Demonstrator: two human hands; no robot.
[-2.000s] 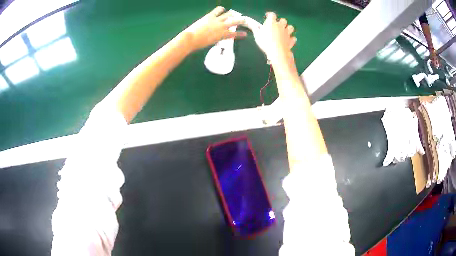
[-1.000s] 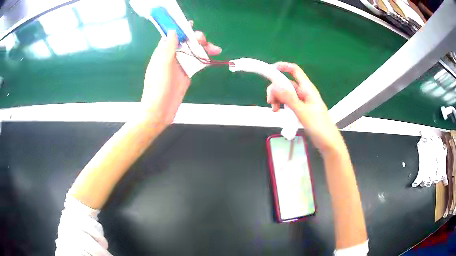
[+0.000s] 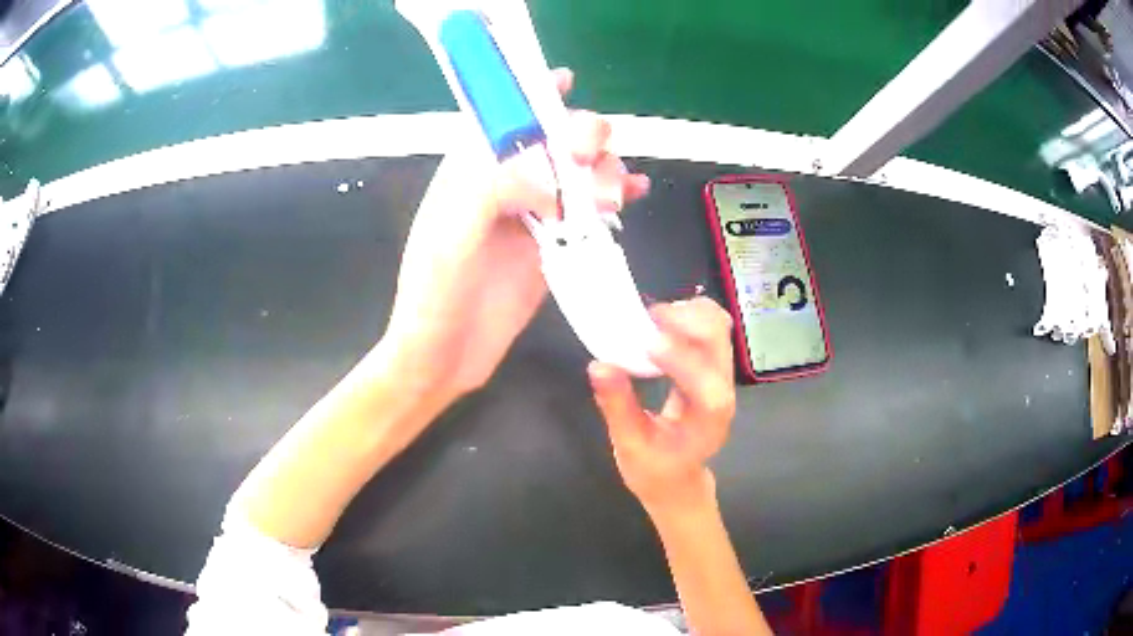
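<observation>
My left hand point(image 3: 478, 249) holds a white housing shell point(image 3: 544, 77) with a bright blue battery point(image 3: 492, 85) in its open side. The shell points up and left, and its upper end is cut off by the top edge. My right hand point(image 3: 677, 398) grips the lower end of a white curved arm point(image 3: 599, 298) between thumb and fingers. The arm's upper end meets the shell's lower end at my left fingers; I cannot tell whether they are joined. A thin dark-red wire shows beside my right fingers.
A red-cased smartphone point(image 3: 773, 280) with a lit screen lies on the dark mat point(image 3: 249, 336), right of my hands. A white rail point(image 3: 298, 137) borders the green belt point(image 3: 721, 62). White parts point(image 3: 1071, 286) and cardboard point(image 3: 1102, 385) stand at the right edge. A red stool point(image 3: 963, 578) is lower right.
Both hands have come back from the belt to over the mat. The curved arm, earlier apart from the shell with wires stretched between, is now against its lower end. The phone appears higher in view.
</observation>
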